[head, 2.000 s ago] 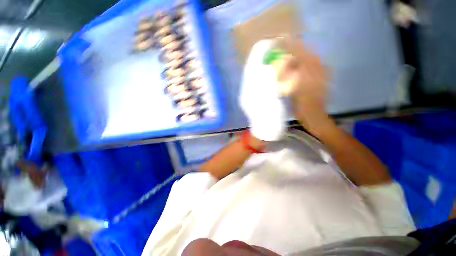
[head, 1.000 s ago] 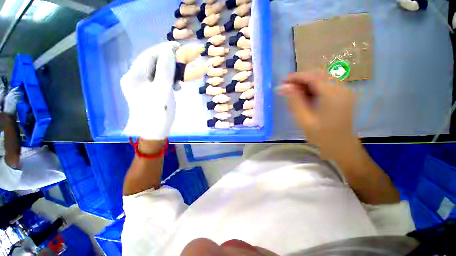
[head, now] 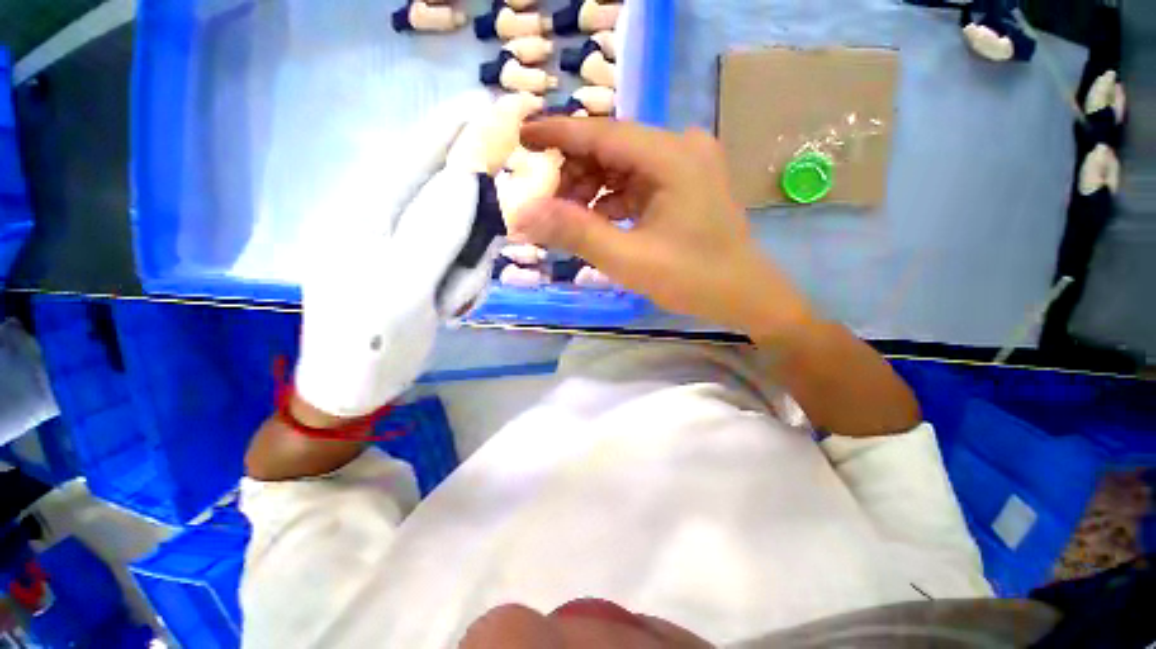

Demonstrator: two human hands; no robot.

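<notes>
My left hand [head: 393,254], in a white glove, holds a doll body [head: 526,184] with peach parts and a black end over the blue tray [head: 203,289]. My bare right hand [head: 647,209] reaches across from the right, its fingertips at the peach part. A small pale bit shows between its fingers; whether it grips it is hard to tell. Rows of doll bodies [head: 520,76] lie in the tray, partly hidden by my hands. A green lid [head: 806,179] sits on a brown cardboard pad [head: 748,95] with small pale bits around it.
The pale bench sheet [head: 938,241] lies under the pad. One black-ended doll body [head: 995,41] lies at its far right. More peach and black parts [head: 1100,169] lie beyond the right edge. Blue crates [head: 121,406] stand below the bench, and a bin of peach parts [head: 1105,522] is at lower right.
My right hand has moved left from beside the cardboard pad to the doll body in my gloved hand. The view has shifted, showing more of the bench's right side.
</notes>
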